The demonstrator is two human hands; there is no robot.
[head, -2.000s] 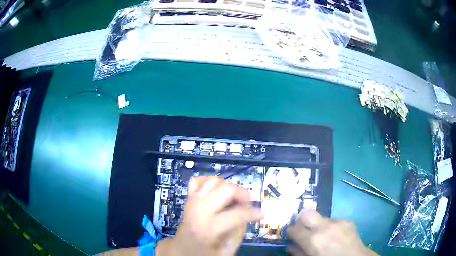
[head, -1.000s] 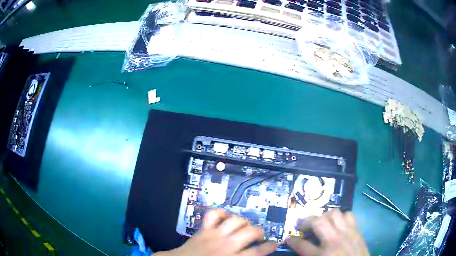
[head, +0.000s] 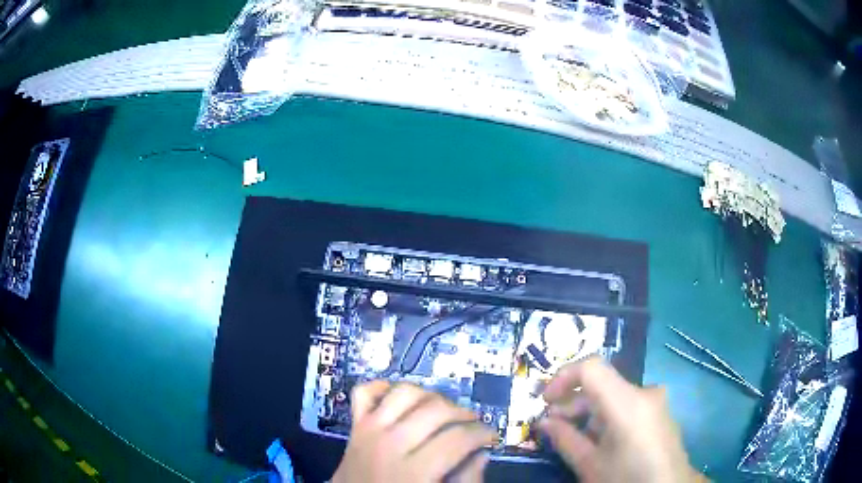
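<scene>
An open laptop base (head: pixel 463 349) lies on a black foam sheet (head: pixel 269 283). A thin black bar (head: pixel 454 291) crosses its top, and a white round fan (head: pixel 560 338) sits at its right. My left hand (head: pixel 416 436) is over the lower middle of the base, fingers curled down to its front edge. My right hand (head: pixel 614 420) is at the lower right, thumb and fingers near each other below the fan, by an amber patch (head: pixel 523 432). Whether either hand grips something small is hidden or too blurred to tell. A blue band (head: pixel 280 460) shows at the left wrist.
Tweezers (head: pixel 714 360) and a clear bag (head: pixel 799 406) lie right. A cable bundle (head: pixel 744 203) is behind them. A small white piece (head: pixel 252 173) and thin wire lie behind the sheet. A pale ribbed rail (head: pixel 416 90) carries clear bags; a parts tray (head: pixel 690 38) is behind. Another unit (head: pixel 36 217) lies left.
The whole view has shifted between frames. My right hand has risen from the front edge towards the fan, its fingers raised. My left hand has moved down from over the board to the front edge.
</scene>
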